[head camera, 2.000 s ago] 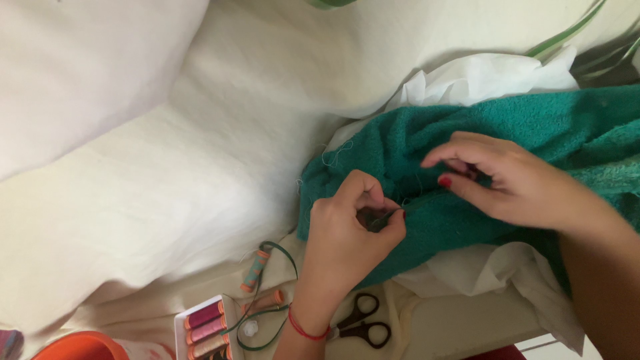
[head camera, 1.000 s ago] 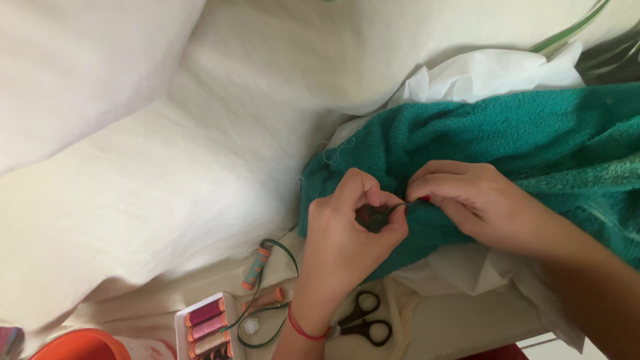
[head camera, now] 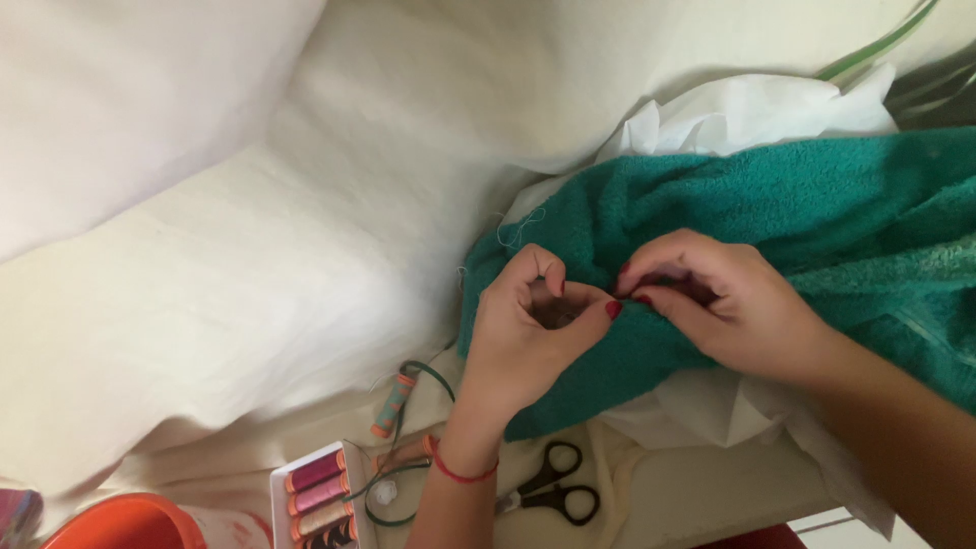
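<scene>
A green terry towel (head camera: 732, 191) lies bunched over white cloth, with loose pale thread (head camera: 522, 227) on its left part. My left hand (head camera: 534, 335) is over the towel's left part, thumb and a finger pinched together at their tips. Just to its right, my right hand (head camera: 709, 305) has thumb and fingertips closed on a fold of the towel, nearly touching the left fingertips. Whatever small thing lies between the left fingertips is too small to make out. Black-handled scissors (head camera: 560, 488) lie below, their blades partly hidden by my left forearm.
A white tray of thread spools (head camera: 278, 496) sits at the bottom, beside an orange-rimmed container (head camera: 152, 511). A green-wound spool (head camera: 393, 406), another spool (head camera: 404, 453) and a dark green cord (head camera: 435, 374) lie near my left wrist. Cream fabric (head camera: 305, 252) spreads at left; green leaves (head camera: 877, 46) show top right.
My right hand was raised apart from the left two seconds ago; it has come in to the left fingertips and the towel. My left hand has stayed about in place, its fingers shifting a little.
</scene>
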